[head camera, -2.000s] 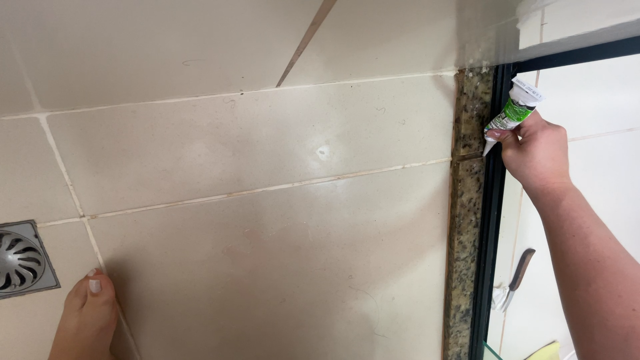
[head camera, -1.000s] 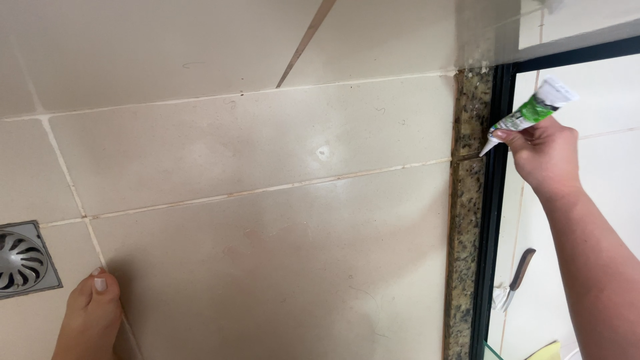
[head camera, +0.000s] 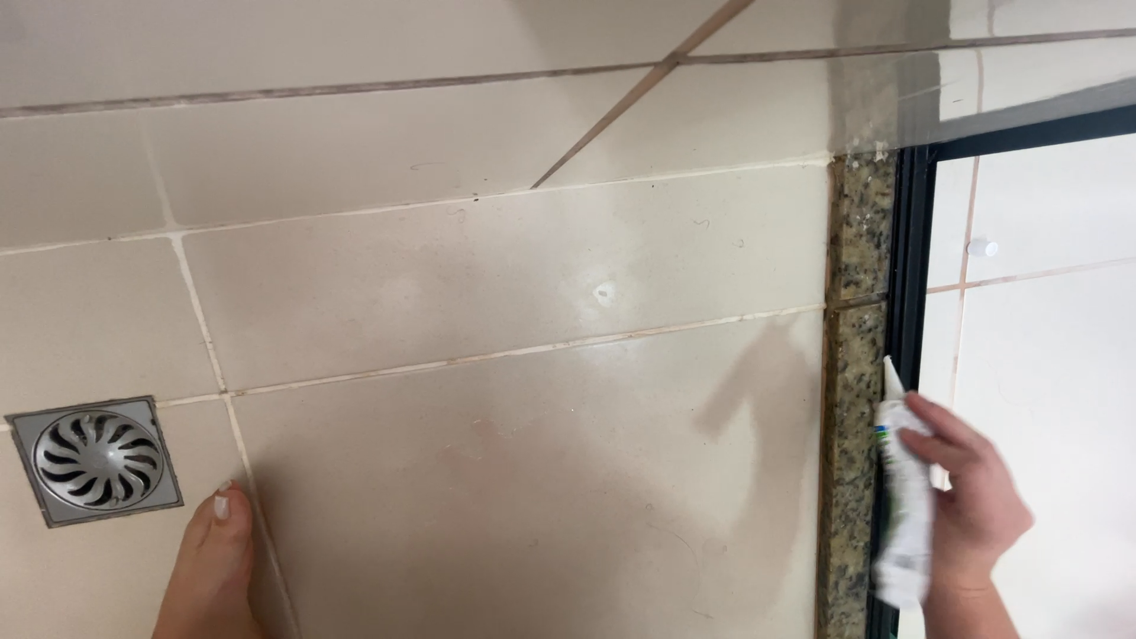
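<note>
My right hand (head camera: pixel 972 497) grips a white squeeze tube (head camera: pixel 905 515) with a pointed nozzle, blurred a little. The nozzle points up toward the top of the view, its tip at the edge where the speckled granite sill (head camera: pixel 852 444) meets the black metal door frame (head camera: pixel 905 266). A joint crosses the granite just above the tip. Nothing shows of my left hand.
Beige floor tiles (head camera: pixel 532 461) with pale grout cover the middle. A square metal floor drain (head camera: pixel 98 460) lies at left, beside a bare foot (head camera: pixel 213 568). A small white cap (head camera: pixel 982 248) is beyond the frame at right.
My right hand has moved down along the frame with the tube, which has swung from slanting up-right to nozzle-up. The white cap has come into sight. The view has shifted.
</note>
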